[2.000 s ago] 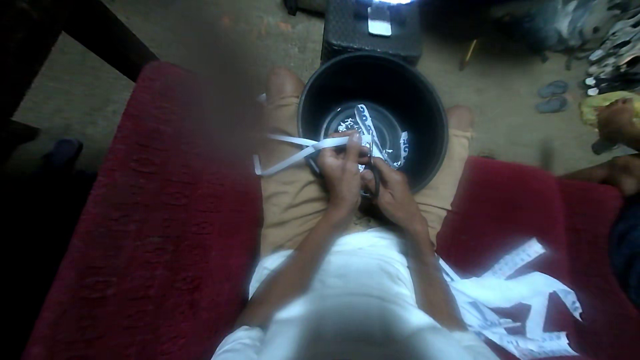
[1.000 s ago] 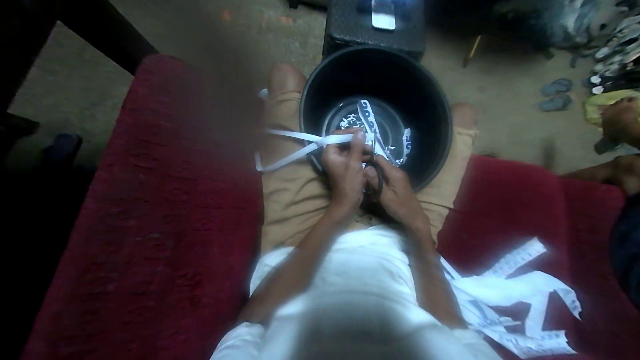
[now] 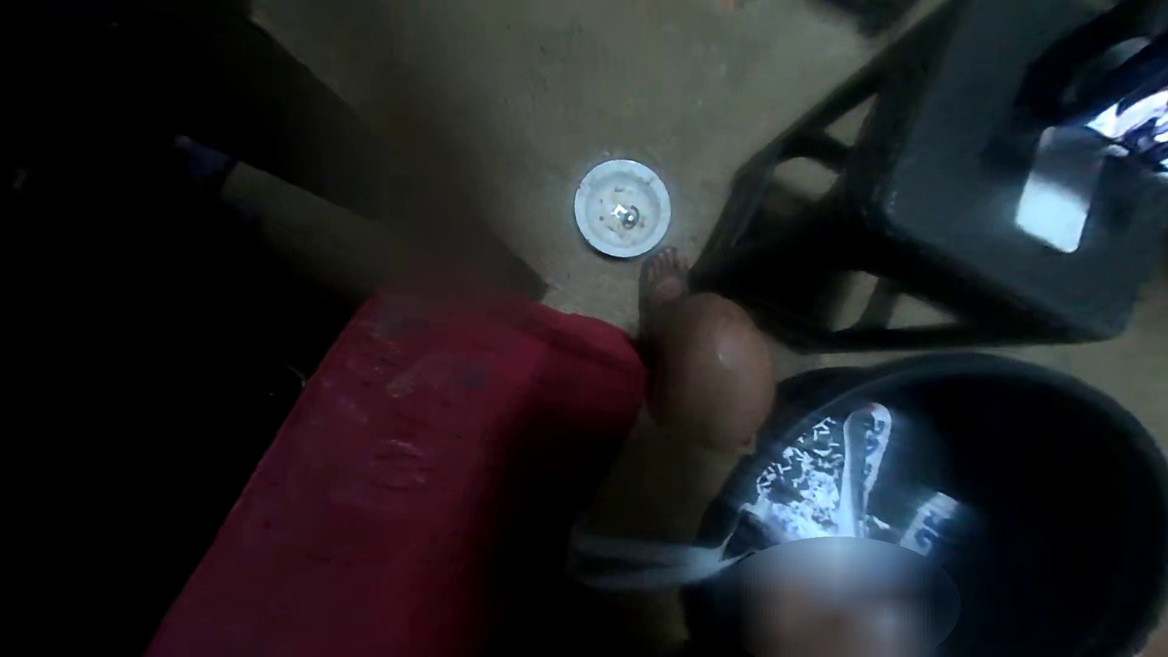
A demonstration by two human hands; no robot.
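A blurred skin-coloured patch, which seems to be my left hand (image 3: 821, 620), lies at the bottom edge over the near side of a black bucket (image 3: 1068, 374). Its fingers and what they hold cannot be made out. A pale strip (image 3: 639, 561) runs left from the bucket's rim beside this patch, across my leg. Inside the bucket are many small white clippings (image 3: 808, 479), a long white strip with printed marks (image 3: 862, 465) and another printed piece (image 3: 931, 522). My right hand cannot be made out, and no scissors show.
The red cushioned seat (image 3: 392, 474) is at the left, beside my bare knee (image 3: 712, 370). A white bowl (image 3: 622, 208) rests on the floor near my foot. Above the bucket stands a dark plastic stool (image 3: 967, 182) with a phone-like flat object (image 3: 1058, 192) on it.
The view has swung left and forward, bringing the bowl and the stool's side into sight. Both hands and the scissors, plain before over the bucket, are no longer clearly visible.
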